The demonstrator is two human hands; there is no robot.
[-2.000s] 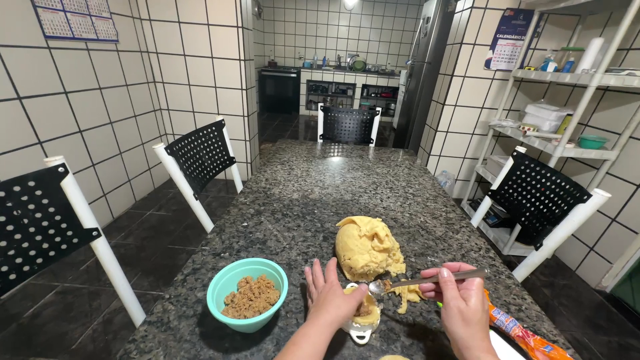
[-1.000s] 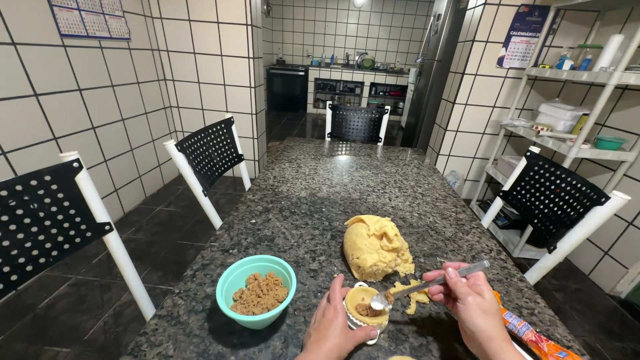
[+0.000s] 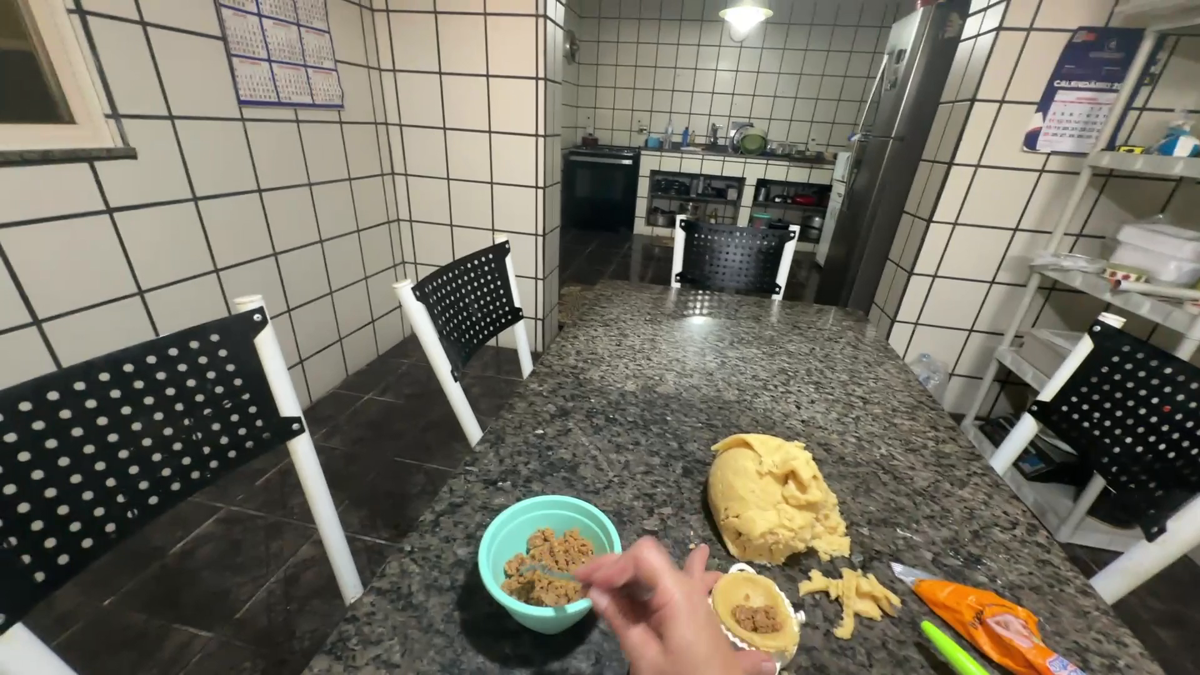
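My right hand (image 3: 656, 605) holds a metal spoon (image 3: 561, 573), its bowl end in the brown crumbly filling (image 3: 548, 553) of a turquoise bowl (image 3: 600, 518). Mostly hidden behind it, my left hand (image 3: 698, 565) shows only fingertips beside a small white mold (image 3: 797, 619). Yellow dough (image 3: 731, 592) lines that mold, with some brown filling (image 3: 757, 618) inside. Behind the mold sits a large lump of yellow dough (image 3: 773, 497), and dough scraps (image 3: 851, 596) lie to its right.
An orange plastic piping-type package (image 3: 984, 614) and a bright green utensil handle (image 3: 952, 649) lie at the right on the granite table (image 3: 647, 403). Black-backed chairs (image 3: 469, 305) stand around the table. A metal shelf (image 3: 1078, 272) stands against the right wall.
My right hand has moved left with the spoon, from over the mold to the turquoise bowl. Filling sits in the dough-lined mold. The view has shifted right and down.
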